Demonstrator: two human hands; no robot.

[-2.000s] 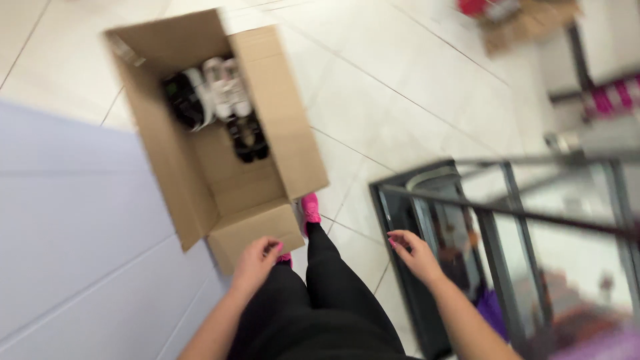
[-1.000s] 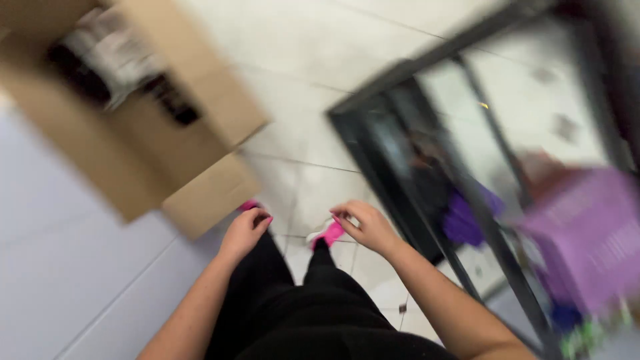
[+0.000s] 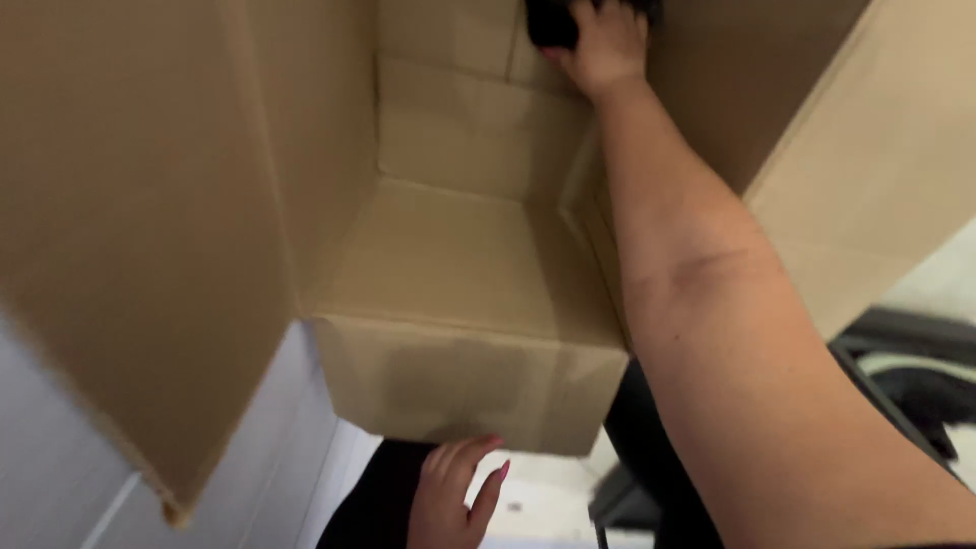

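My right hand [image 3: 610, 49] reaches deep into an open cardboard box [image 3: 457, 259] and grips a black shoe [image 3: 550, 24] at the top edge of the view; most of the shoe lies beyond the frame or under the fingers. Below the box's near flap [image 3: 473, 389], my left hand [image 3: 457, 488] is at the bottom, thumb and fingers apart and holding nothing. Its fingertips are close to the flap's lower edge; whether they touch it I cannot tell.
The box's long side flaps stand out left [image 3: 130, 229] and right [image 3: 854, 175]. A pale panelled wall [image 3: 61, 457] runs along the left. At the right edge is part of a dark-framed rack [image 3: 907, 328] with a black item in it.
The view has moved in close over the box. My right hand, empty outside the box before, is now inside it on a black shoe. My left hand remains empty.
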